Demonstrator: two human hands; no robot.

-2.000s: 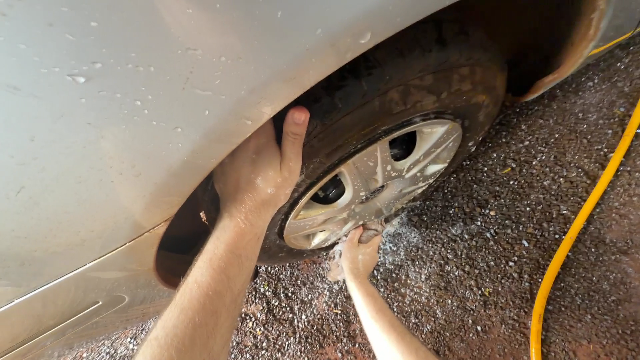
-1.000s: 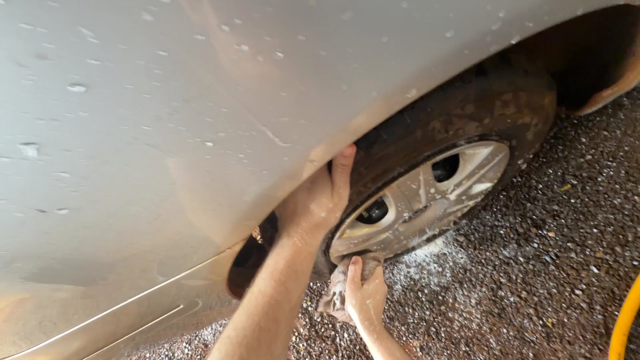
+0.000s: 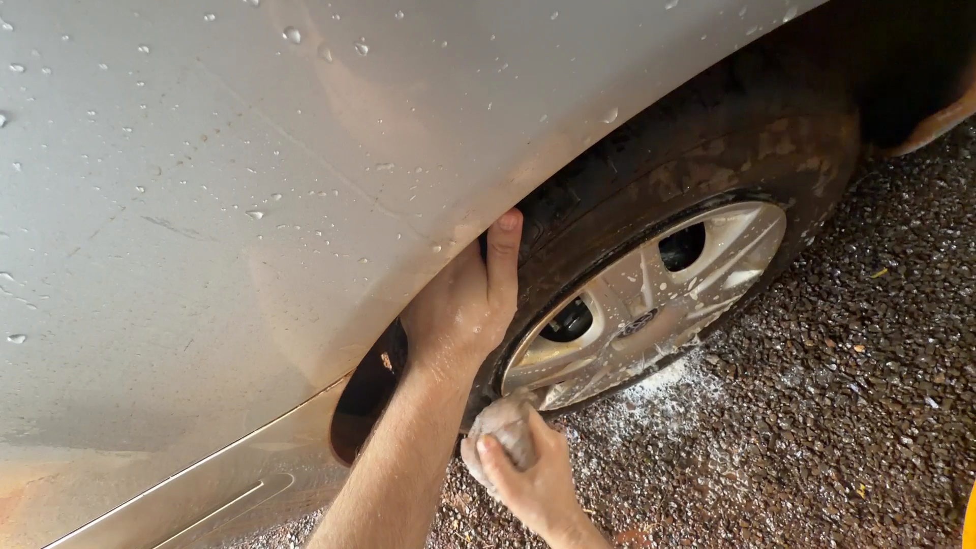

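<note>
My left hand (image 3: 461,309) reaches over the edge of the car's wheel arch, its thumb pointing up beside the tire (image 3: 595,221); the other fingers are hidden behind the fender, so what they touch cannot be seen. My right hand (image 3: 530,473) grips a wet, grayish cloth (image 3: 503,438) bunched against the lower left rim of the wheel cover (image 3: 640,305). Soap suds and drops speckle the silver cover, which has dark openings. Dirt marks the tire's sidewall.
The silver car fender (image 3: 252,191), beaded with water, fills the upper left. Wet gravel ground (image 3: 831,396) lies below the wheel, with white foam (image 3: 667,389) near the tire. A yellow hose (image 3: 969,518) shows at the lower right edge.
My right hand with the cloth has moved from the wheel cover's lower middle to its lower left rim. My left hand stays at the wheel arch. The view has shifted, with the hose now mostly out of frame.
</note>
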